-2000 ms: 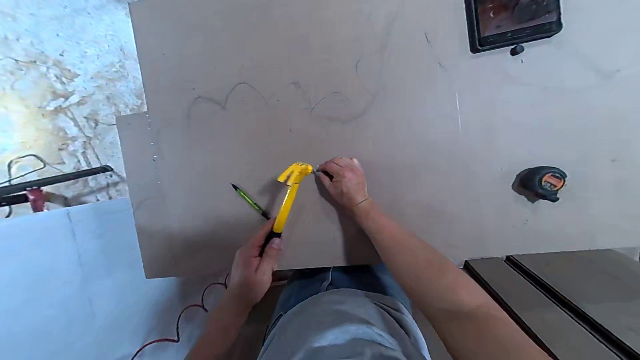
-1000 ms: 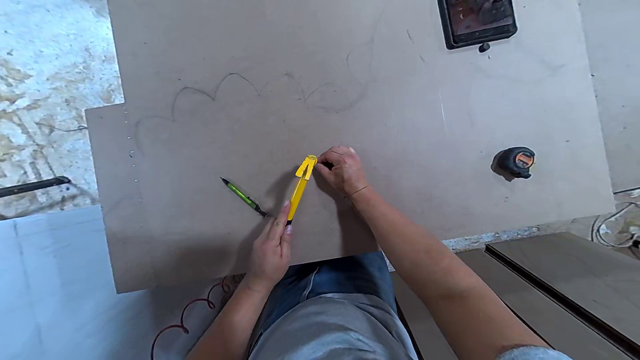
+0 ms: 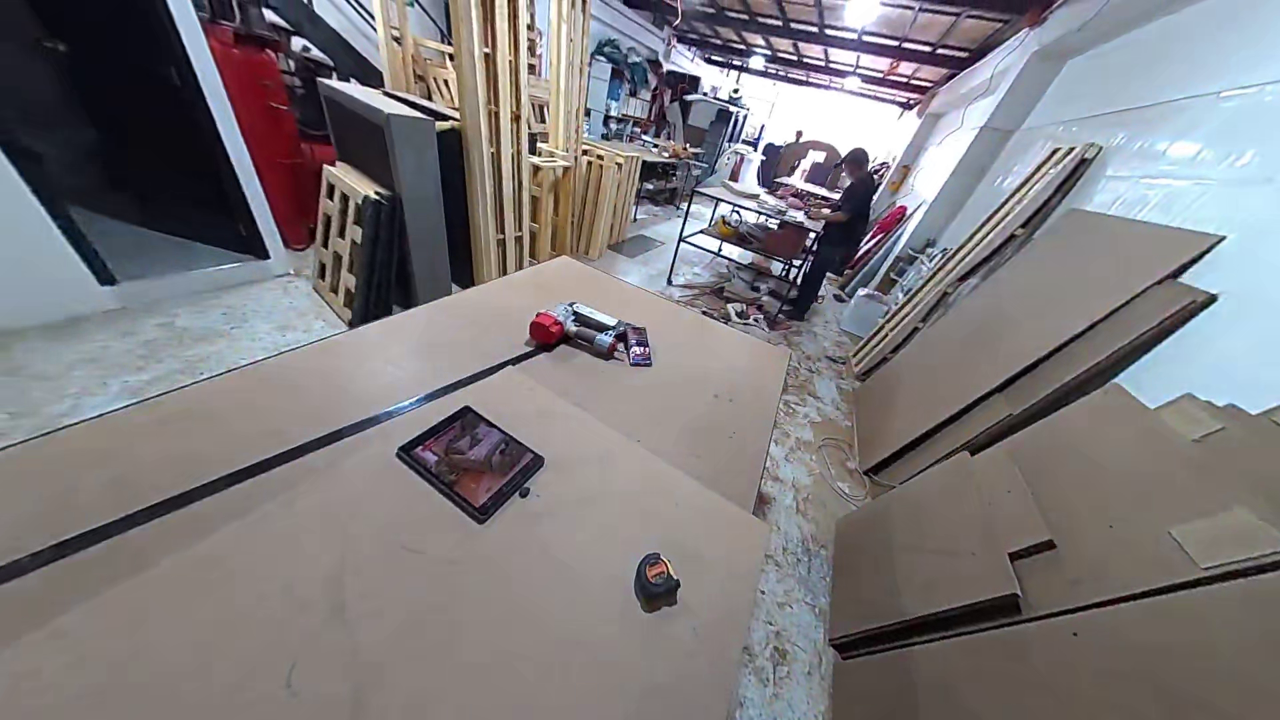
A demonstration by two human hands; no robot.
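Observation:
Neither of my hands shows in the head view now, so what they hold is hidden. A tablet with a lit screen [image 3: 470, 463] lies on the large brown board [image 3: 400, 600]. To its right, near the board's right edge, sits a black tape measure with an orange label [image 3: 656, 582]. Farther back, a red and silver pneumatic nail gun [image 3: 575, 330] rests beside a phone [image 3: 638, 346]. A long dark metal straightedge or strip [image 3: 270, 462] runs diagonally from the nail gun to the lower left.
Brown panels [image 3: 1030, 330] lean on the right wall, with more boards [image 3: 950, 540] stacked below. Wooden frames [image 3: 495, 150] and a red tank [image 3: 262, 130] stand at the back left. A person [image 3: 848, 225] stands at a far worktable [image 3: 745, 200].
The view has swung up and outward to the workshop. My hands, the yellow-headed hammer and the green pencil or marker, seen earlier, are out of view.

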